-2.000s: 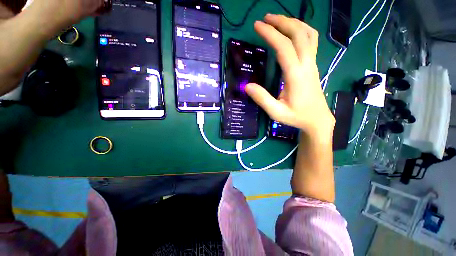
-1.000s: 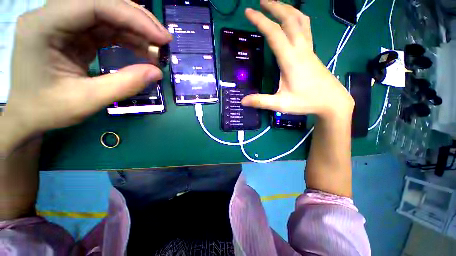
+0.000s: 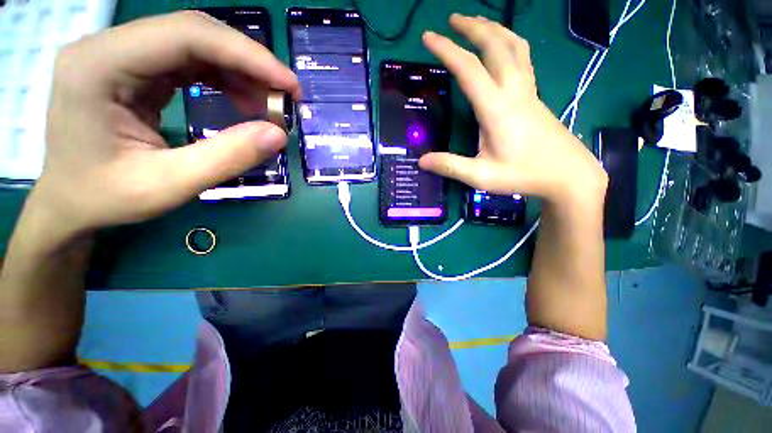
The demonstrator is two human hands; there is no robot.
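Note:
My left hand (image 3: 161, 127) holds a small gold ring (image 3: 276, 110) between thumb and forefinger, raised over the left phone (image 3: 241, 161). My right hand (image 3: 516, 127) is open and empty, its thumb tip at the test phone (image 3: 413, 127), which shows a purple circle and a pink bottom button. Whether the thumb touches the screen I cannot tell. Another phone (image 3: 330, 93) with a lit list screen lies between my hands. My right hand partly covers a further phone (image 3: 496, 207). A second ring (image 3: 201, 241) lies flat on the green mat near the front edge.
White cables (image 3: 440, 276) run from the middle phones to the right. A dark phone (image 3: 616, 182) lies right of my forearm, another (image 3: 588, 21) at the back. A black round item (image 3: 660, 114) sits on white paper beside clear packaging (image 3: 703, 220). A white tray (image 3: 42, 93) is at left.
My left hand has come in from the upper left with the ring. My right thumb has moved lower over the test phone, and a pink button now shows on its screen.

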